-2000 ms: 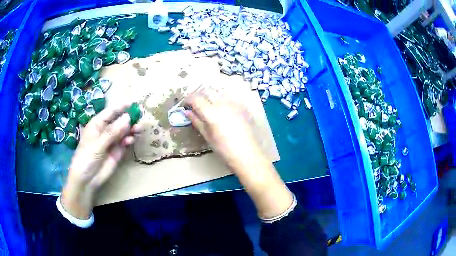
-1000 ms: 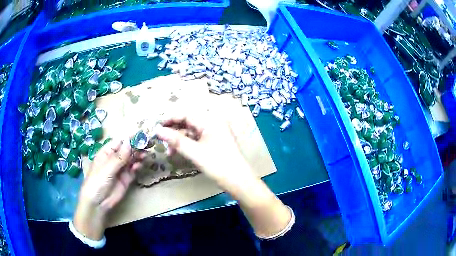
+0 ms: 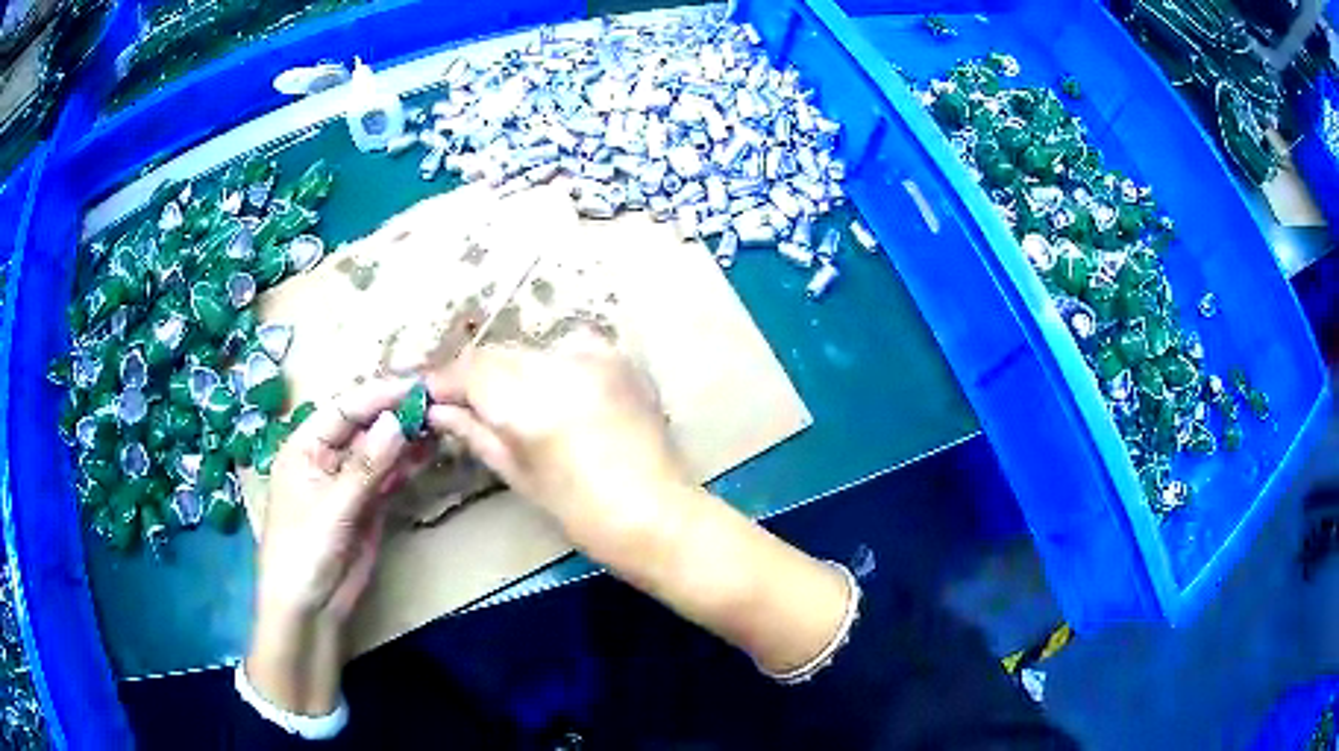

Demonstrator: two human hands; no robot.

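My left hand [image 3: 331,492] pinches a small green shell [image 3: 414,409] between its fingertips, over the near part of the stained pad [image 3: 441,286]. My right hand [image 3: 565,426] reaches across from the right. Its thumb and finger close on the same shell from the other side. A thin pale stick [image 3: 502,304] slants up and right from behind the right hand; whether that hand holds it is unclear. The glue dish is hidden. The fingers cover the shell's open face and any insert in it.
A pile of green shells [image 3: 191,352] lies at left. Silvery inserts [image 3: 646,125] are heaped at top centre, beside a small white bottle [image 3: 376,118] and a white item [image 3: 310,78]. A blue bin [image 3: 1013,411] with green assemblies [image 3: 1094,250] stands at right. A cardboard sheet [image 3: 734,367] underlies the pad.
The right fingers have moved from the dish to the shell in my left hand and now touch it. The stick shows again above the right hand. The camera view has shifted and turned.
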